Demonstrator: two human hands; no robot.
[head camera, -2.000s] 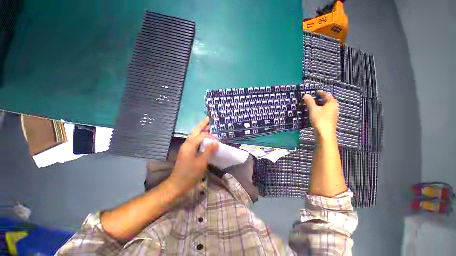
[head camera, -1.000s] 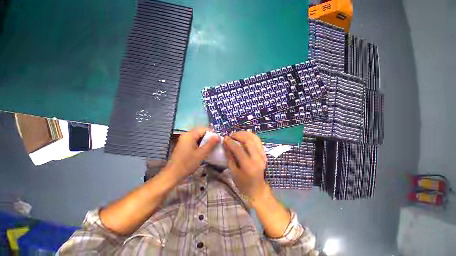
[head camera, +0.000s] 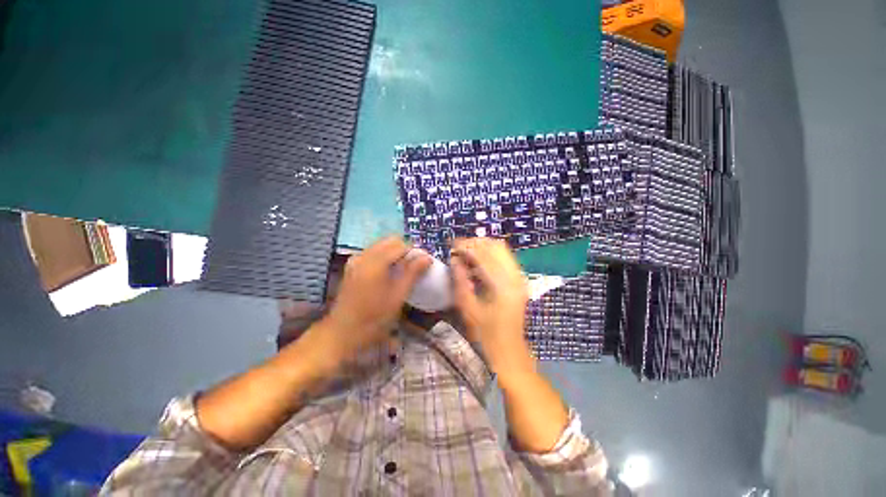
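Note:
A black keyboard with rows of pale squares lies on the green table, its right end reaching the stacks at the right. My left hand holds a curled white label sheet just below the keyboard's lower left corner. My right hand is at the sheet's right side, its thumb and fingertips close together near the keyboard's lower edge. Whether a small label is between the right fingertips is too small to tell.
A long ribbed black block overhangs the table's near edge at left. Keyboard stacks stand at right, with an orange box behind. A dark phone-like rectangle lies on white paper beside brown board. Red equipment is far right.
My right hand has left the keyboard's right end and come to the white sheet beside my left hand. The keyboard tilted, then turned back nearly level on the table.

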